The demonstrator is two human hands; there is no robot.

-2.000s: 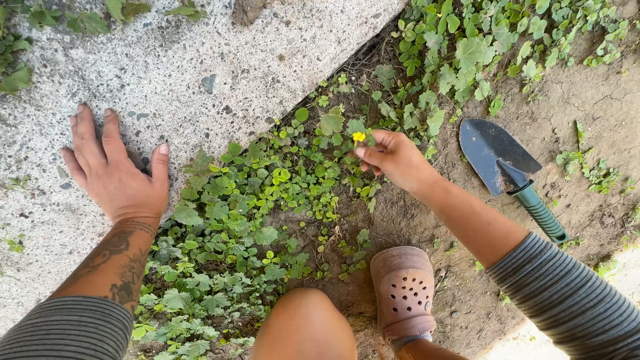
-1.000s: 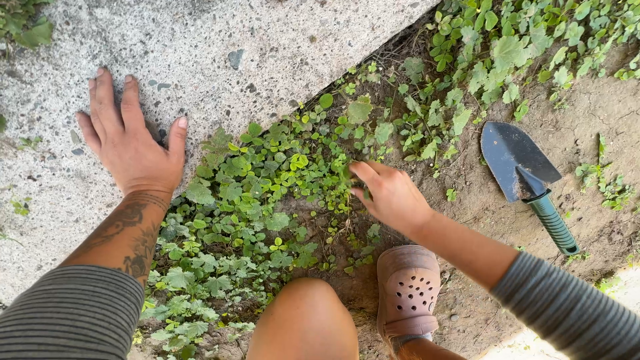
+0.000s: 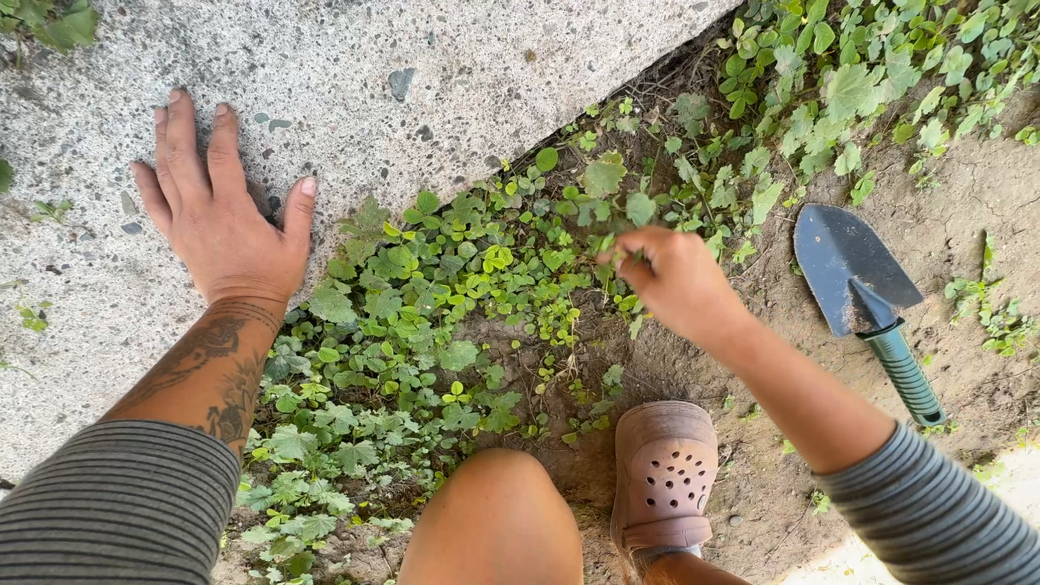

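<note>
My left hand (image 3: 231, 215) rests palm down on the speckled concrete slab (image 3: 341, 97), fingers spread, holding nothing. At the slab's edge, my right hand (image 3: 670, 280) has its thumb and forefinger pinched on a green weed stem (image 3: 608, 244), slightly blurred by motion. Low leafy weeds (image 3: 439, 276) grow along the slab, left of that hand and under it. To the right of my right hand, a garden trowel (image 3: 853, 268) with a dark blade and a ribbed green handle lies on the soil, touched by neither hand.
My bare knee (image 3: 496, 520) and a dusty pink clog (image 3: 666, 479) on my foot are at the bottom. More broad-leaved weeds (image 3: 853, 89) spread across the upper right. Dry soil (image 3: 951, 195) surrounds the trowel, with small weed tufts (image 3: 995, 313) beyond it.
Two seconds ago my right hand held a small yellow flower; that flower is no longer visible. The fingers now pinch green growth. My left hand stays planted on the slab.
</note>
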